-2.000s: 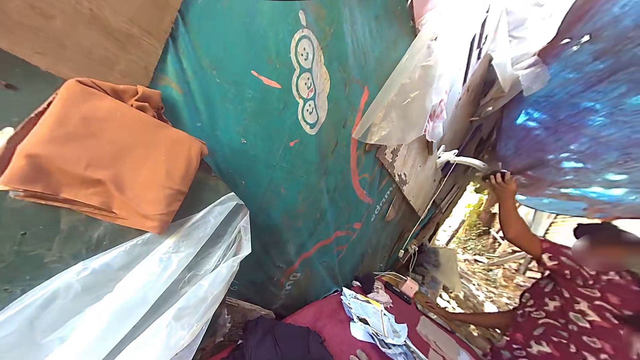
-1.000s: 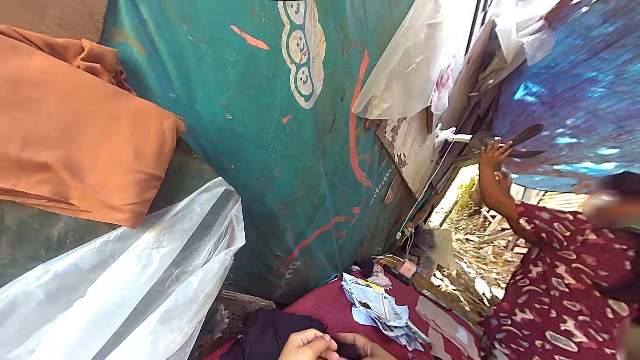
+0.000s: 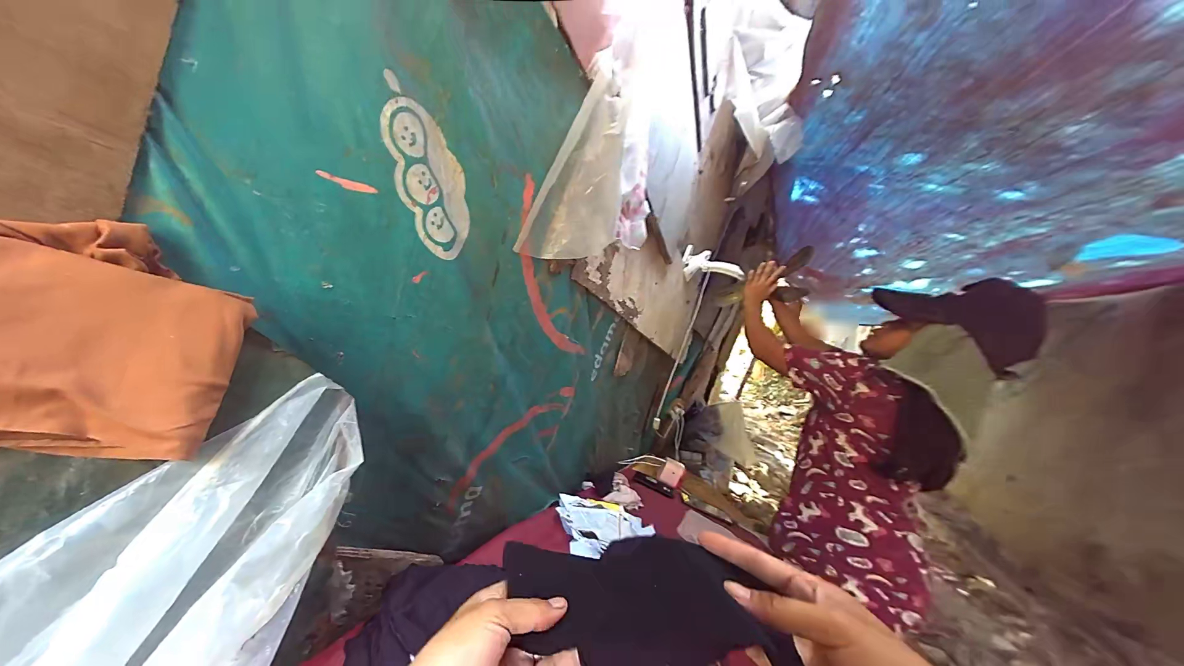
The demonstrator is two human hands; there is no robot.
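Observation:
A black cloth [image 3: 638,601] is stretched between my two hands at the bottom of the view. My left hand [image 3: 504,624] grips its left edge between thumb and fingers. At the cloth's right edge is my right hand [image 3: 805,601], its index finger extended and its thumb on the fabric. Below and left of the cloth lies a dark crumpled fabric [image 3: 416,606] on a dark red surface [image 3: 523,536]. Torn printed wrappers or papers [image 3: 597,523] rest just behind the cloth.
An orange folded cloth [image 3: 120,342] and clear plastic sheeting [image 3: 194,527] are at left. A green tarp wall [image 3: 444,333] stands ahead. At right a person in a patterned maroon garment and dark cap [image 3: 851,472] reaches up to dark objects near a white fixture [image 3: 712,266].
My hands have come into view from below and now hold up the black cloth. The other person has turned, and both their arms are now raised.

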